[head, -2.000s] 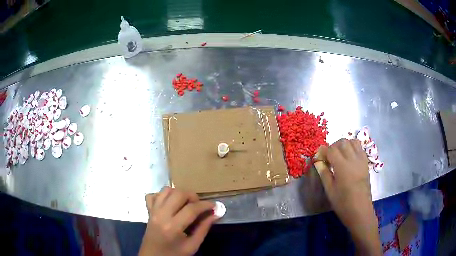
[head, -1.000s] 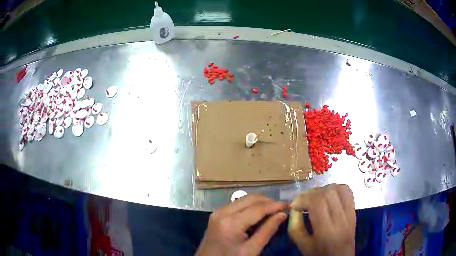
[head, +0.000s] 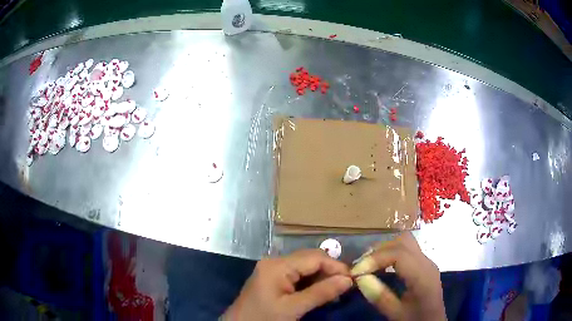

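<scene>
My left hand (head: 295,283) and my right hand (head: 401,276) meet fingertip to fingertip at the table's near edge. A tiny dark red piece (head: 353,274) shows pinched between them, mostly hidden. Pale yellow finger cots cover right fingertips. A thin pale line shows by the right fingers; I cannot tell if it is a stick. One white disc (head: 330,247) with a red mark lies just beyond my left fingers. A brown cardboard pad (head: 313,182) lies beyond, with a small white cap (head: 352,173) on it. A dense heap of small red pieces (head: 442,175) is right of the pad.
A large spread of white discs (head: 81,116) lies left, a smaller pile (head: 494,210) far right. A single disc (head: 214,172) lies left of the pad. A red cluster (head: 307,81) lies behind it. A squeeze bottle (head: 237,17) stands at the back edge, its top cut off.
My left hand has let go of the white disc. My right hand has left the red heap and come to my left fingertips. The view has shifted, moving the table contents rightward in the picture.
</scene>
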